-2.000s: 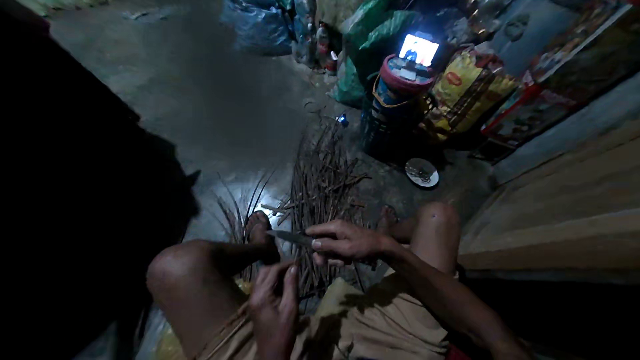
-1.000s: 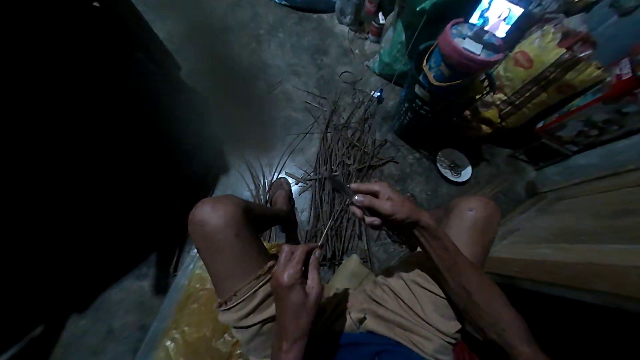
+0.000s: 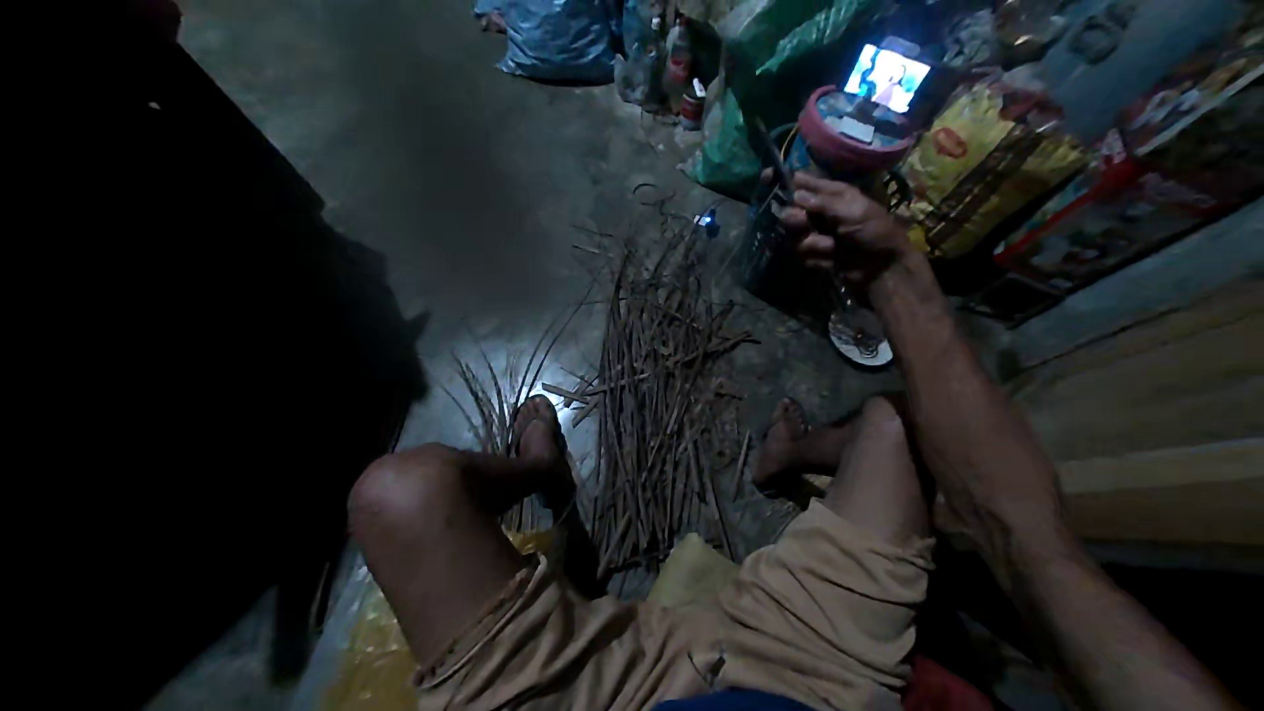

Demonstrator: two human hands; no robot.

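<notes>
My right hand is raised at the upper right, closed on a knife whose dark blade points up and to the left. It is in front of the dark bucket with the pink rim. My left hand is out of view. Between my feet a heap of thin brown sticks or strips lies on the concrete floor, and a smaller bunch of thin strips lies by my left foot.
A lit screen stands on a pink-rimmed container. Near it are a green bag, a yellow bag, a blue bag, bottles and a white plate. Wooden boards are at the right.
My right hand has moved from near my lap up and away, with the knife still in it. My left hand, earlier holding a thin strip above my lap, has left the view.
</notes>
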